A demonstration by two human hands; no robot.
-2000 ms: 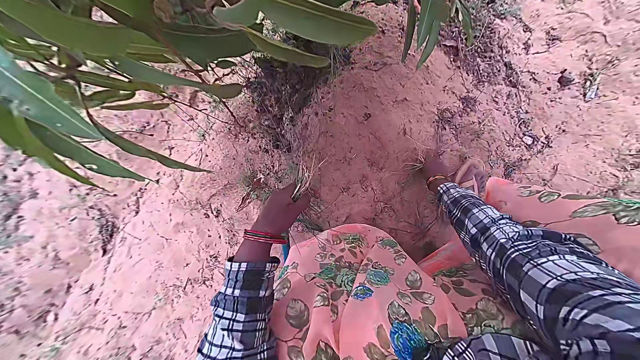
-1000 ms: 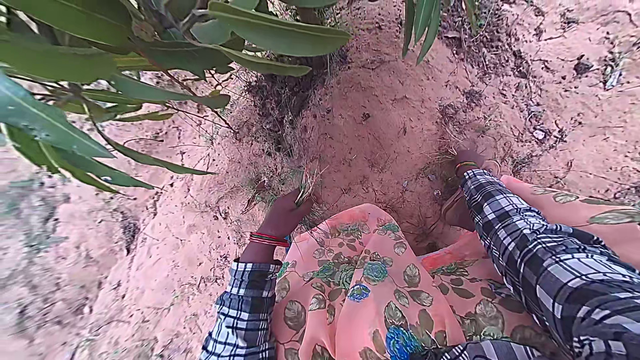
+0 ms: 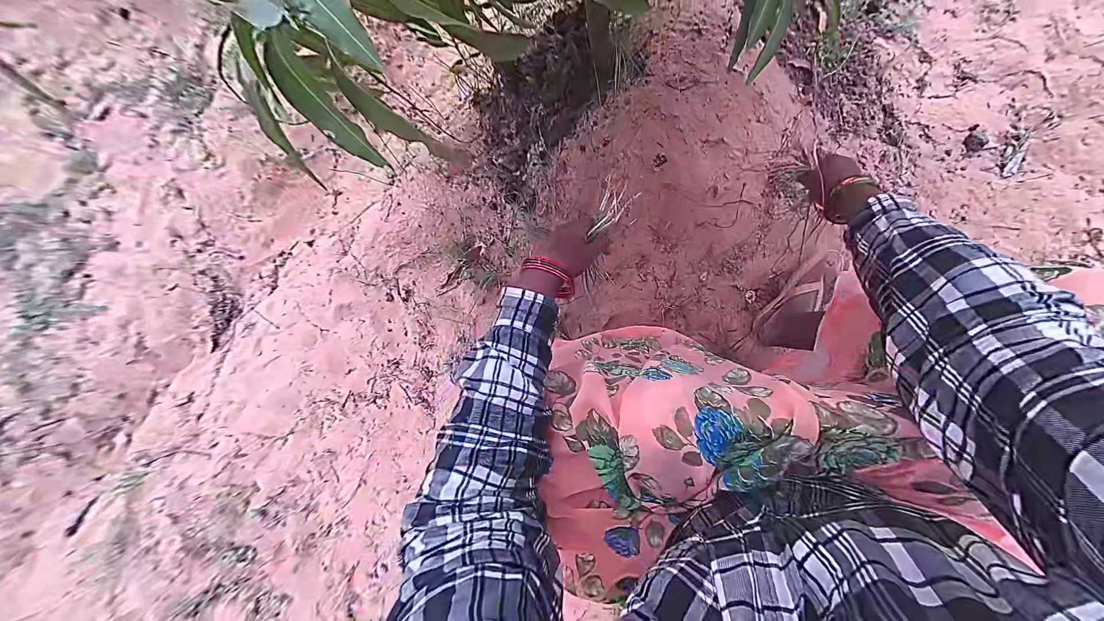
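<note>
My left hand (image 3: 576, 248), with red bangles at the wrist, is closed around a small bunch of grass (image 3: 611, 214) whose pale stems stick out past the fingers. Farther right, my right hand (image 3: 832, 179) reaches down to thin grass (image 3: 792, 183) at the edge of a bare reddish mound of soil (image 3: 681, 198). Its fingers are bent into the stems, but the grip itself is hard to make out. Both arms wear black-and-white checked sleeves. Pink floral cloth (image 3: 664, 405) covers my lap between them.
Long green leaves (image 3: 319, 95) hang over the top left, with a plant stem (image 3: 599, 34) behind the mound. More leaves (image 3: 763, 30) hang at the top right. A foot in a sandal (image 3: 798, 315) rests by the cloth. Dry reddish ground (image 3: 285, 414) with low weeds spreads at left.
My right hand has moved up along the mound's right side, away from the cloth. My left hand keeps the grass bunch. The view has shifted left.
</note>
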